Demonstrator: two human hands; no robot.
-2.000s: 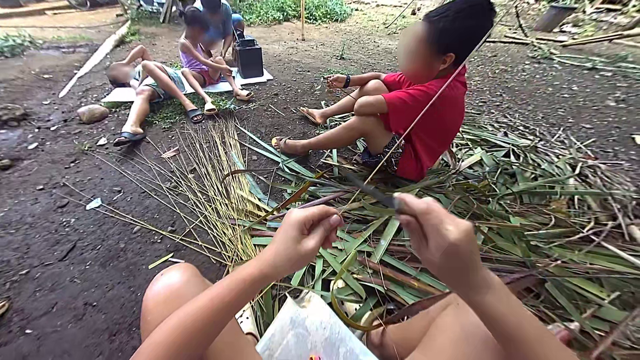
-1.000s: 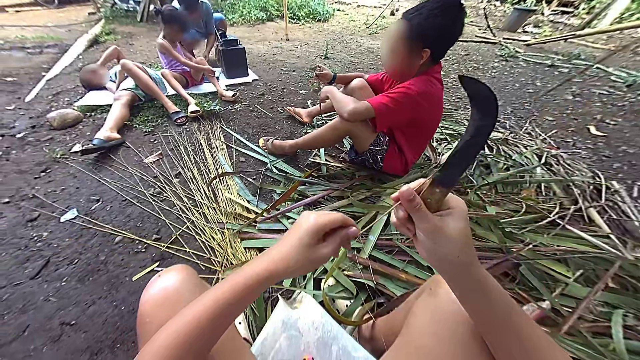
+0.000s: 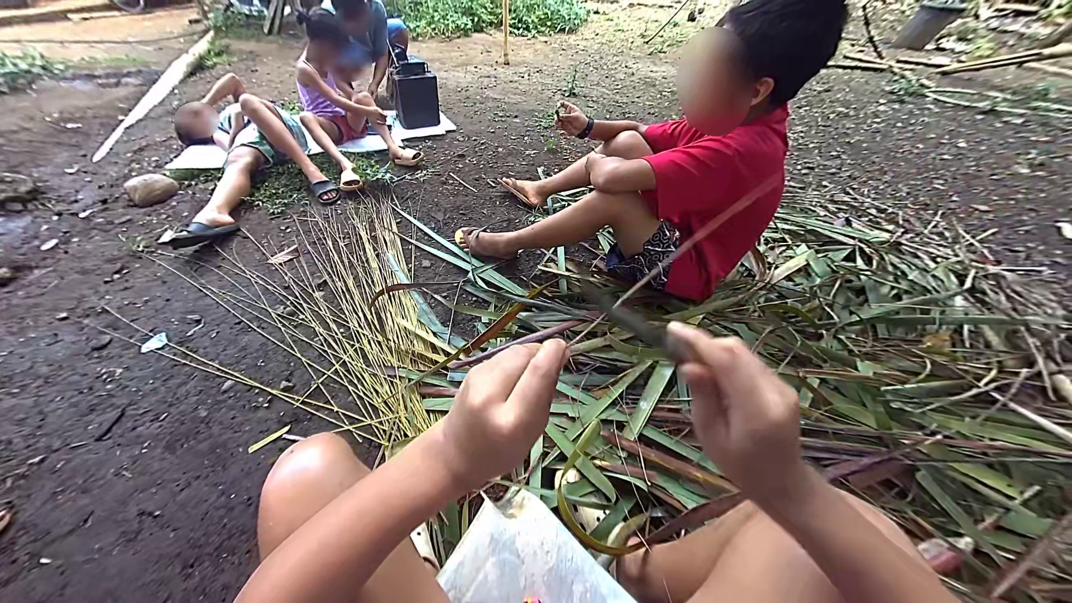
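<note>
My left hand is closed on the near end of a thin leaf midrib, which slants up and away to the right, in front of a seated person's red shirt. My right hand grips the handle of a curved knife; its dark blade is blurred, points up and left, and lies at or against the midrib. Whether they touch cannot be told. Below my hands, a whitish cloth or sheet lies between my legs. Thin yellowish midribs are heaped beyond my left hand.
Green and brown leaf strips cover the ground ahead and to the right. A person in a red shirt sits close ahead. Farther left, several people are on white sheets beside a black box. A stone lies at left.
The knife blade stood upright one second ago and now points up and left, across the midrib. My right hand has turned with it. My left hand stays raised over my lap.
</note>
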